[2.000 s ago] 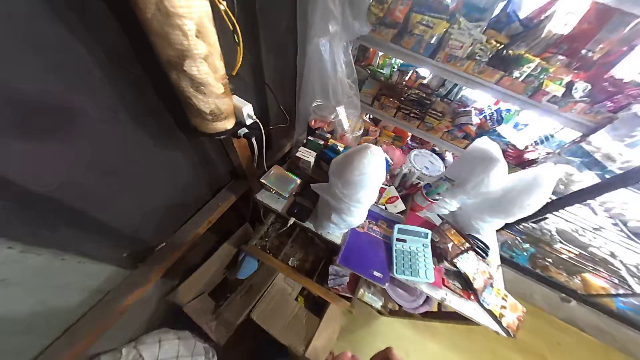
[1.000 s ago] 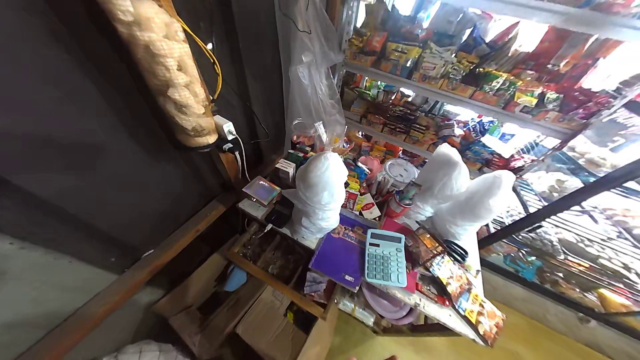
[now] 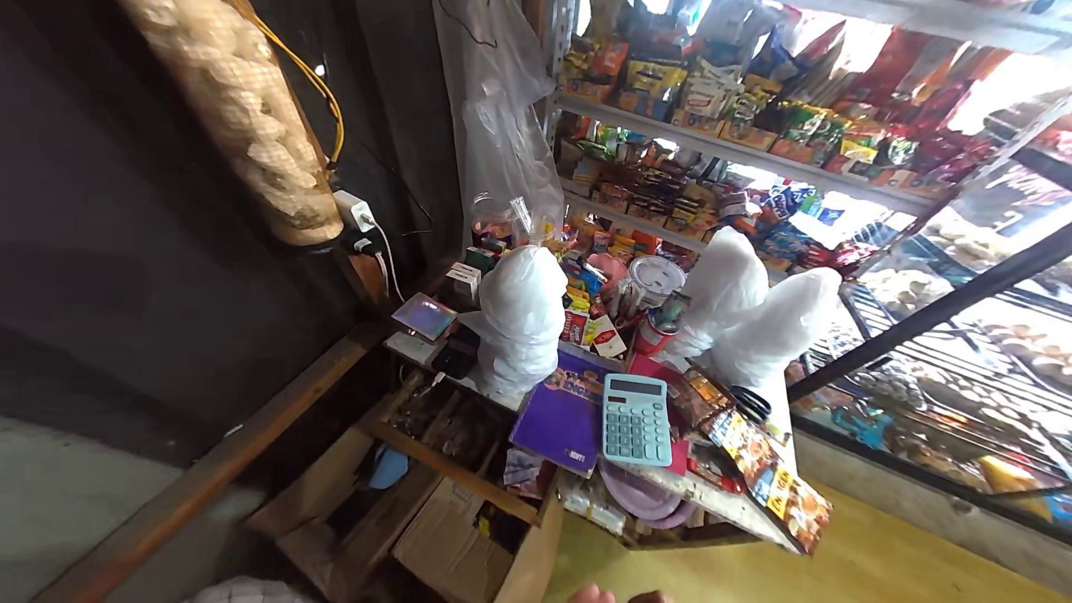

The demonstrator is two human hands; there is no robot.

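Note:
Only some fingertips (image 3: 591, 595) of my hands show at the bottom edge, over the yellow floor; whose side they belong to and what they hold cannot be told. Nearest above them is a cluttered table (image 3: 720, 498). On it a light blue calculator (image 3: 636, 419) lies partly over a purple notebook (image 3: 559, 414). A white plastic-wrapped bundle (image 3: 521, 322) stands behind the notebook, and two more white bundles (image 3: 724, 285) stand at the right. A colourful printed packet strip (image 3: 775, 477) hangs over the table's right corner, near a dark roll of tape (image 3: 751, 404).
An open wooden drawer (image 3: 452, 461) juts out at the left of the table, above cardboard boxes (image 3: 452, 536). Shelves (image 3: 754, 151) of packets stand behind. A dark metal bar (image 3: 938, 314) crosses at right. A wooden beam (image 3: 218, 469) runs along the left wall.
The view has shifted somewhat. Fingertips showed at the bottom edge two seconds ago, barely showed one second ago, and show there again now. The things on the table have not plainly moved.

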